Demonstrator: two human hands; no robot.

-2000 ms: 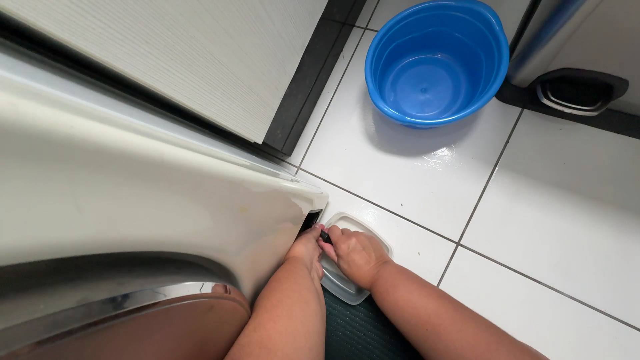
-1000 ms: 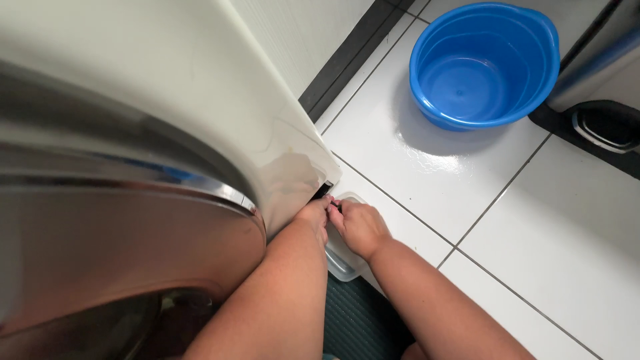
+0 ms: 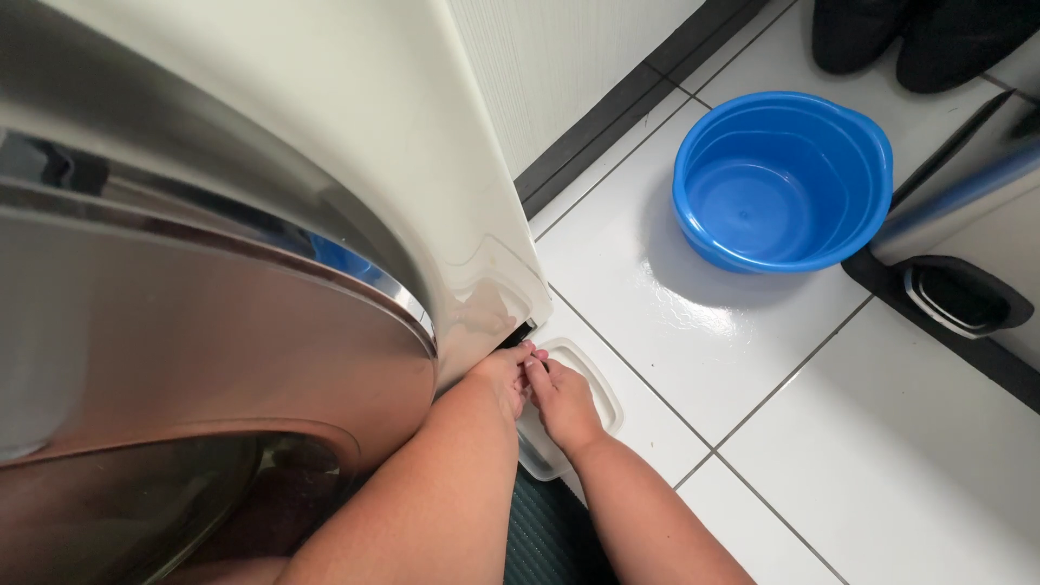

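My left hand (image 3: 505, 375) and my right hand (image 3: 562, 400) meet at the lower corner of a white front-loading washing machine (image 3: 496, 268), beside a dark opening (image 3: 517, 333) in its base. The fingers of both hands pinch a small dark piece (image 3: 543, 366), mostly hidden; it looks like the end of a hose or a plug. Beneath my hands a shallow clear plastic container (image 3: 608, 398) rests on the floor. The machine's round door (image 3: 244, 357) with its chrome rim fills the left of the view.
A blue plastic basin (image 3: 747, 203) stands on the white floor tiles (image 3: 634, 341). To the right is a metal bin with a black pedal (image 3: 963, 296). Dark shoes (image 3: 959, 41) are at the top right, a white cabinet (image 3: 561, 73) behind, and a dark green ribbed mat (image 3: 552, 536) below.
Both hands stay together at the machine's lower corner. The view has shifted, bringing in more of the machine's door and the dark shoes.
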